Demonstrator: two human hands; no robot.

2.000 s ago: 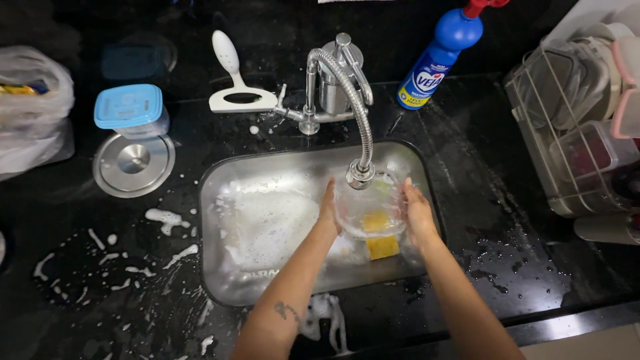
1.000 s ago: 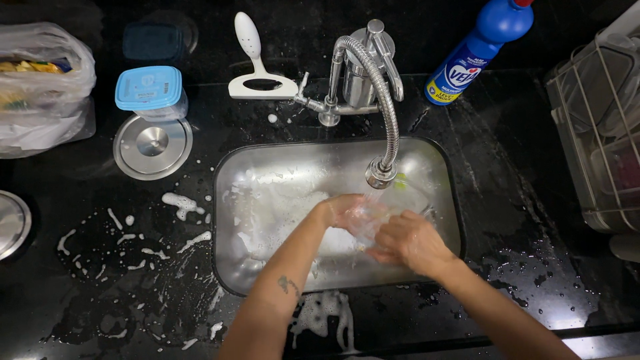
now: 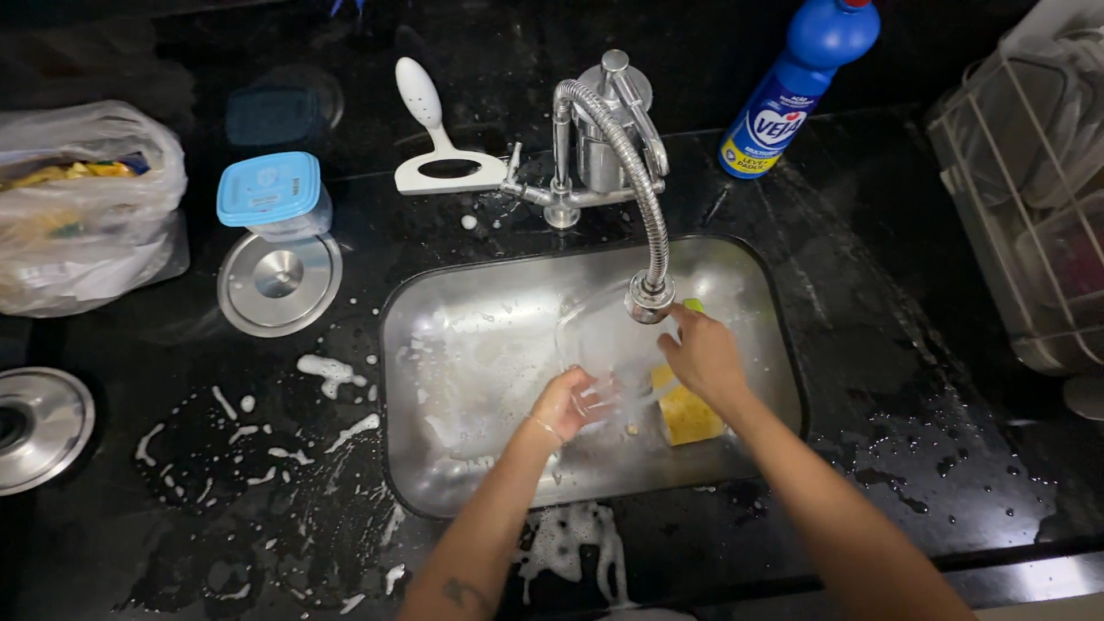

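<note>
Over the stainless steel sink, my left hand supports a clear plastic container from its lower left. My right hand is at the container's right side, close below the faucet head, its fingers partly bent. The container is blurred and tilted, and its outline is hard to make out. A yellow sponge or cloth lies in the sink beneath and beside my right hand. A small green thing shows behind my right fingers.
Behind the sink stand a chrome faucet, a white squeegee and a blue cleaner bottle. Leftward are a blue-lidded container, metal lids and a plastic bag. A dish rack holds containers at right. Suds spot the black counter.
My hands have moved apart from their close position a second ago; the right one is now up near the faucet head. The yellow piece, hidden a second ago, shows again.
</note>
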